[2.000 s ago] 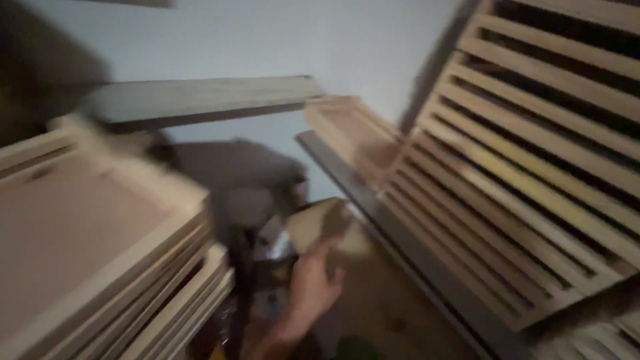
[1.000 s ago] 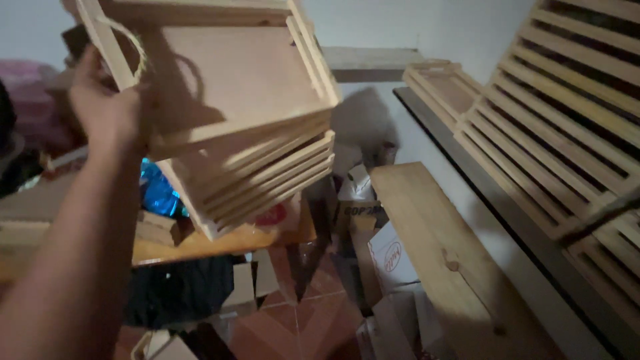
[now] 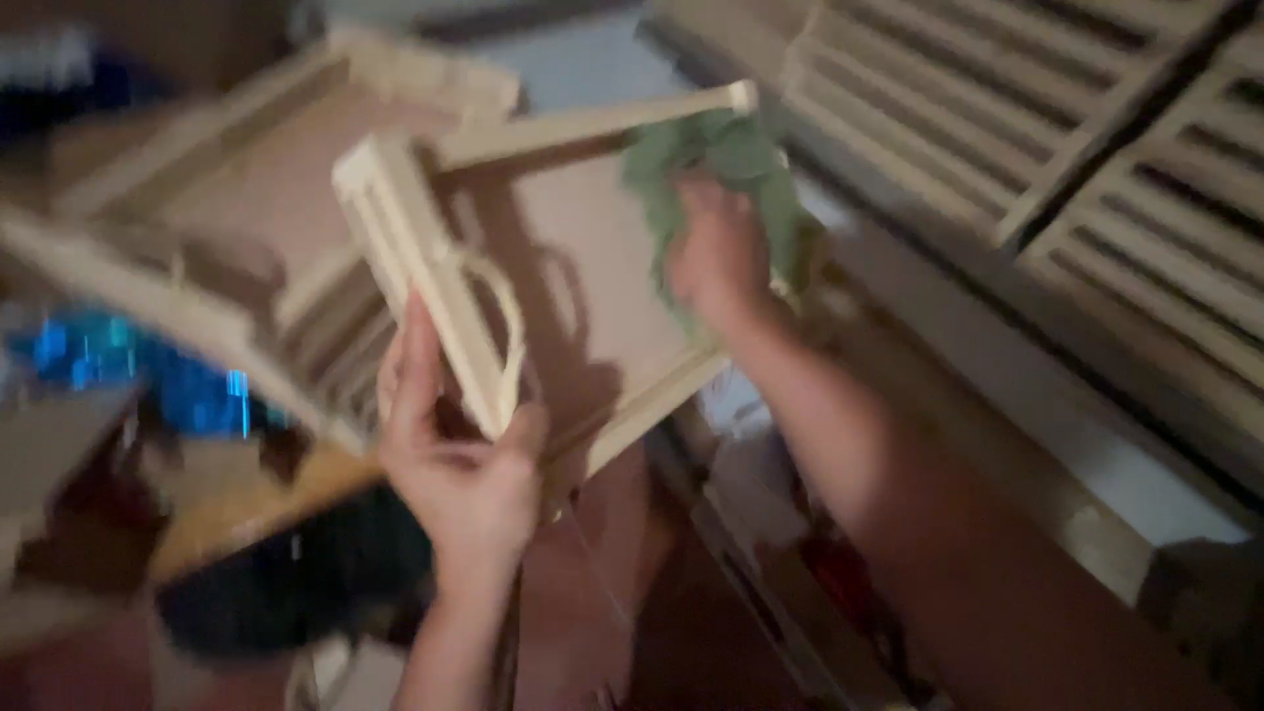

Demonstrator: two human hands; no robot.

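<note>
My left hand (image 3: 464,444) grips the near end of a wooden tray (image 3: 602,247) that has a rope handle (image 3: 509,316). The tray is tilted in the air, its inside facing me. A green cloth (image 3: 667,168) lies bunched under my right hand (image 3: 721,247), which presses it against the tray's far end; the fingertips are partly sunk in the cloth. Another wooden tray (image 3: 237,188) rests at the left on top of slatted wooden pieces. The picture is blurred.
Slatted wooden racks (image 3: 948,109) lean at the upper right beside a long ledge (image 3: 968,405). Below at the left are an orange tabletop edge (image 3: 267,504), shiny blue wrapping (image 3: 89,346) and a dark item (image 3: 306,573). Reddish floor shows underneath.
A tray with a rope handle, held up at the left a second ago, is now in front of me. My right hand has come into view with the green cloth on it.
</note>
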